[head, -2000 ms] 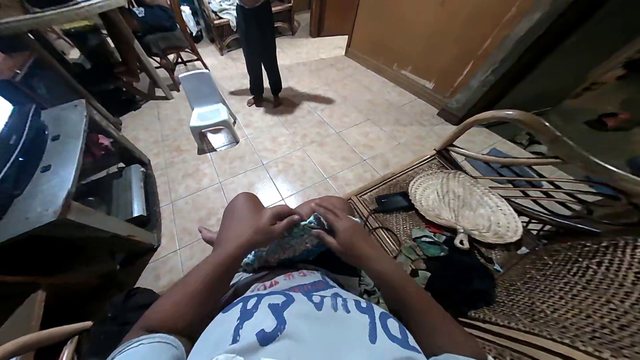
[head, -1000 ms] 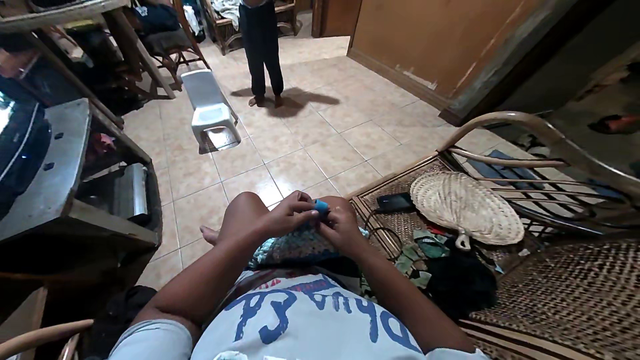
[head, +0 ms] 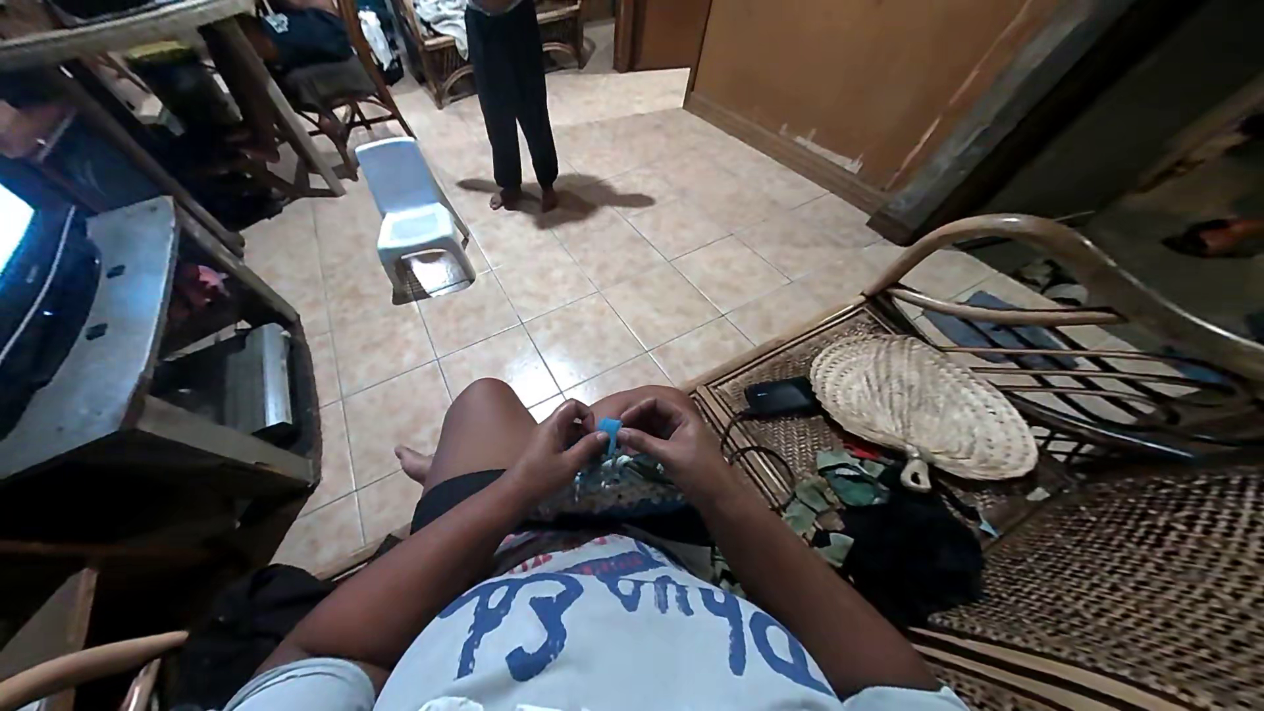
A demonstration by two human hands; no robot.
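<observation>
A small blue strip [head: 610,433], perhaps cloth or paper, is held up between my two hands over my lap. The fingertips of my left hand [head: 561,449] pinch its left side, and my right hand [head: 676,444] has its right side between thumb and fingers. Below the hands, a shiny greenish-blue piece of material [head: 617,484] lies across my lap, partly hidden by the wrists. What it is made of cannot be told.
On the woven rattan seat at my right are a woven hand fan [head: 923,407], a black device [head: 780,397] with a cable, green scraps [head: 829,494] and black cloth [head: 913,553]. A plastic chair [head: 413,212] and a standing person [head: 512,99] are ahead. A cabinet [head: 237,434] stands left.
Two seconds ago no blue strip showed between my hands; one second ago a blue piece appeared at the fingertips. Now it is held upright between both hands.
</observation>
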